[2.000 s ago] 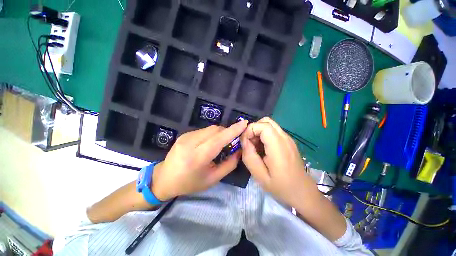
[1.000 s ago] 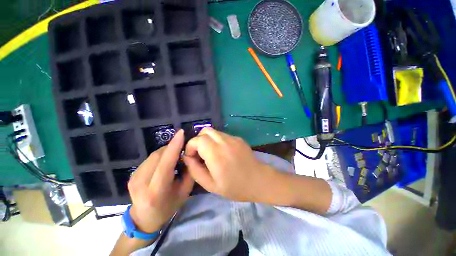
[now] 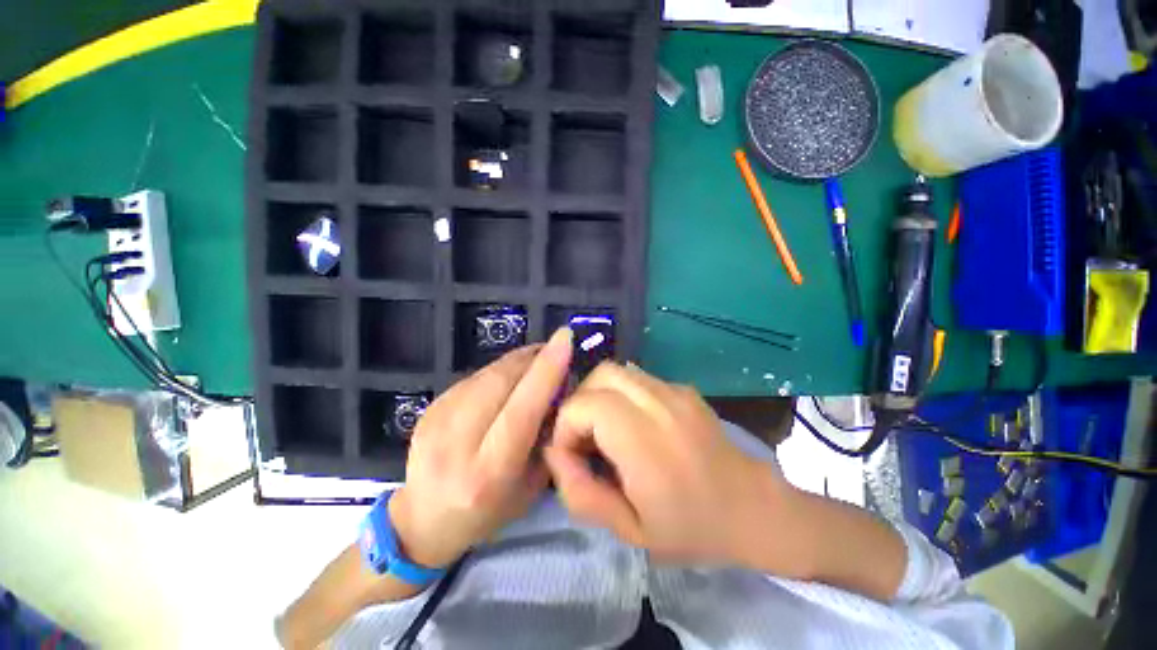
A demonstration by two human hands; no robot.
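My left hand (image 3: 476,451), with a blue wrist band, and my right hand (image 3: 653,451) meet at the near right edge of the black foam tray (image 3: 438,290). My fingers are curled together around a small dark thing, mostly hidden between them, so I cannot tell its shape. A black module with a light mark (image 3: 591,340) lies in the tray pocket just beyond my fingertips. A dark watch part with a round sensor back (image 3: 501,328) sits in the pocket to its left. Another such part (image 3: 409,414) is in the nearest row, beside my left hand.
Dark tweezers (image 3: 730,328), an orange stick (image 3: 769,218) and a blue pen (image 3: 844,260) lie right of the tray. Beyond are a round speckled dish (image 3: 812,112) and a stained white cup (image 3: 983,108). A corded black screwdriver (image 3: 908,298) lies at right. A white power strip (image 3: 150,260) is at left.
The view swung left, then partly back right. My hands stay together at the tray's near edge. The dark thing showing between them at first is now mostly hidden.
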